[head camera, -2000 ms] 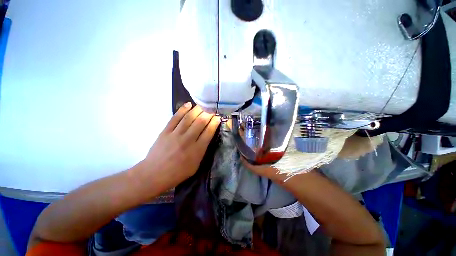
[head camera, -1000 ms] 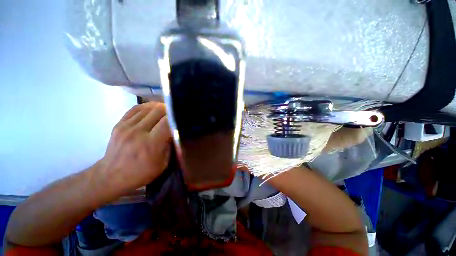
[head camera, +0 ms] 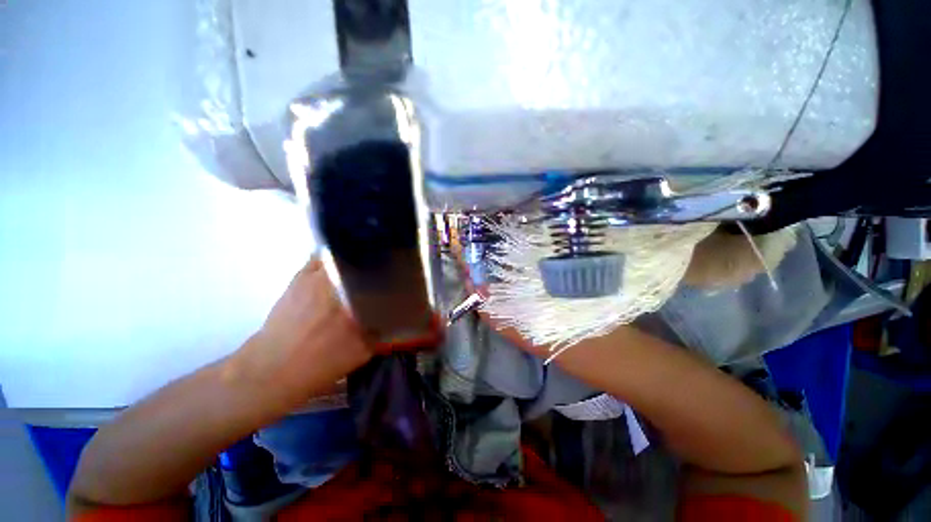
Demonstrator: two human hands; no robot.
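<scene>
The grey garment [head camera: 485, 438] hangs from the machine toward my lap. The dark maroon strip [head camera: 390, 408] hangs beside it on the left. My left hand [head camera: 311, 321] is at the strip's upper end; its fingers are hidden behind the shiny take-up lever guard [head camera: 370, 219]. My right hand [head camera: 482, 296] is mostly hidden behind the guard and the cream thread bundle [head camera: 587, 306]; a little of it shows by the grey cloth. A small silver tool or zipper pull [head camera: 466, 306] shows beside it. The presser foot and needle area is largely covered.
The white machine head [head camera: 633, 92] fills the top. The grey tension knob [head camera: 582, 275] sticks out below it. The white table [head camera: 112, 306] lies left. More grey cloth [head camera: 755, 306] lies right, over a blue bin [head camera: 812, 382]. White tags [head camera: 637, 432] hang near my right forearm.
The view has shifted, and the guard now covers the fingertips. My left hand has moved down and behind the guard, its fingers no longer visible. The silver piece now shows by my right hand.
</scene>
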